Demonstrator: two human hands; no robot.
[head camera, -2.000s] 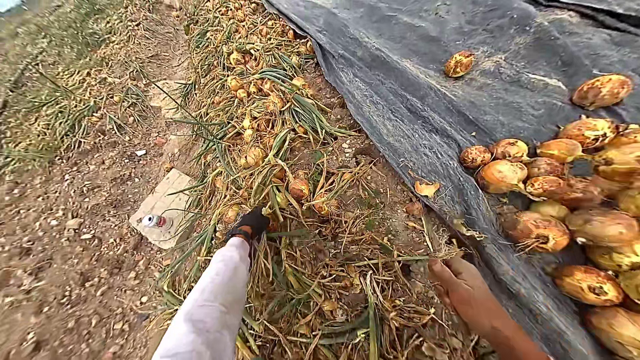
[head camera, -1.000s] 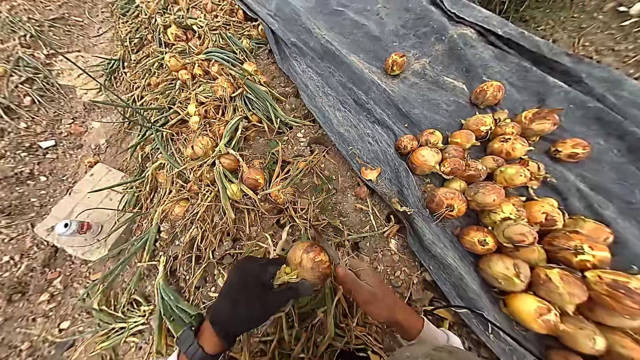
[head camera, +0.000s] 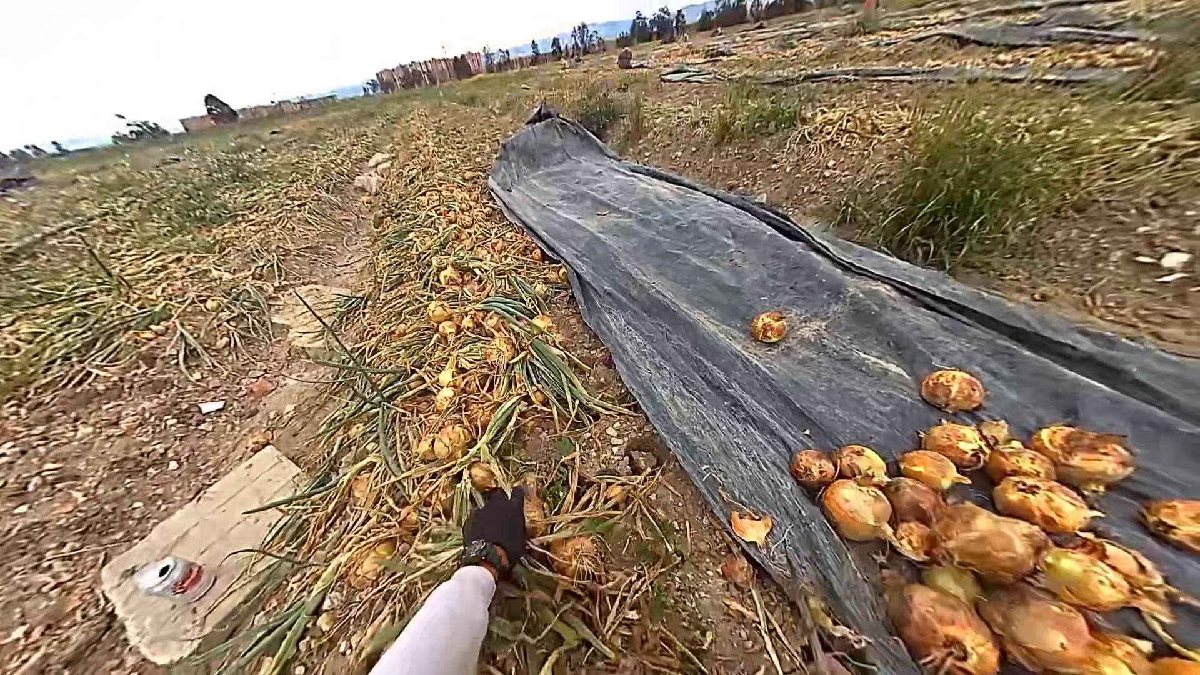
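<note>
My left hand (head camera: 497, 527), in a black glove with a watch at the wrist, reaches down into the row of onions with dry and green tops. It touches or nearly touches an onion (head camera: 535, 514) just to its right; whether the fingers grip it is hidden. Another onion (head camera: 483, 475) lies just above the glove, and one with roots showing (head camera: 574, 557) lies to the lower right. My right hand is not in view. A heap of harvested onions (head camera: 994, 542) rests on the dark fabric sheet (head camera: 694, 375) at the right.
A flat pale slab or piece of board (head camera: 220, 525) lies on the soil at the left, with a drink can (head camera: 174, 578) on it. A single onion (head camera: 769, 326) sits farther up the sheet. Grass (head camera: 952, 192) grows beyond the sheet's right side.
One second ago both my hands were together at an onion near the bottom. Now my left hand is out in the row and my right hand has left the view. The view has tilted up to the horizon.
</note>
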